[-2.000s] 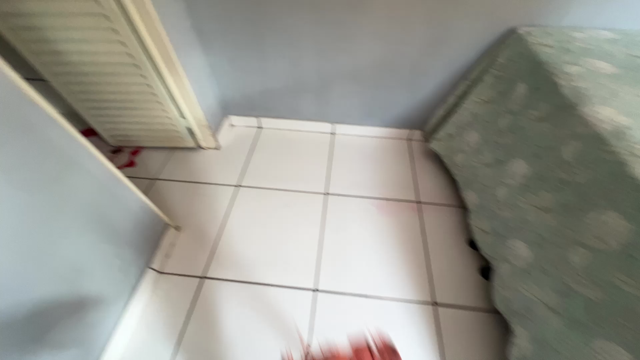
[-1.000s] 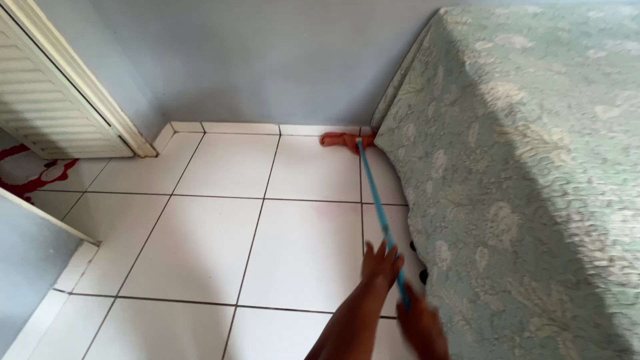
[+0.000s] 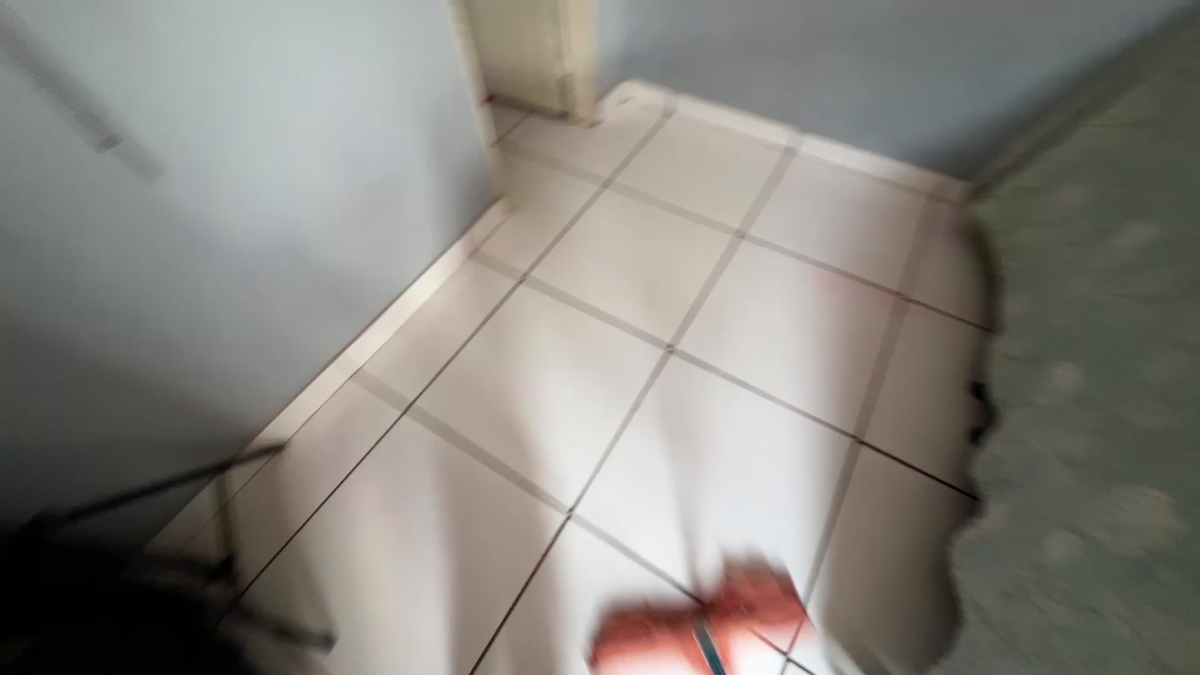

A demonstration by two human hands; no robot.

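At the bottom of the view, a blurred red-orange cloth (image 3: 656,637) lies on the white tiled floor (image 3: 600,403), spread to both sides of a thin blue stick (image 3: 710,647). The stick runs down out of the frame. Neither my left hand nor my right hand shows, so what they hold is hidden.
A bed with a green floral cover (image 3: 1087,450) stands along the right, a small dark object (image 3: 980,412) at its lower edge. A grey wall (image 3: 234,206) rises on the left. Dark thin legs (image 3: 169,487) of some object stand lower left, a door (image 3: 520,56) farther back.
The cloth and stick have moved from the far corner by the bed to the near floor. My hands, in view one second ago, are out of frame. The view has swung left.
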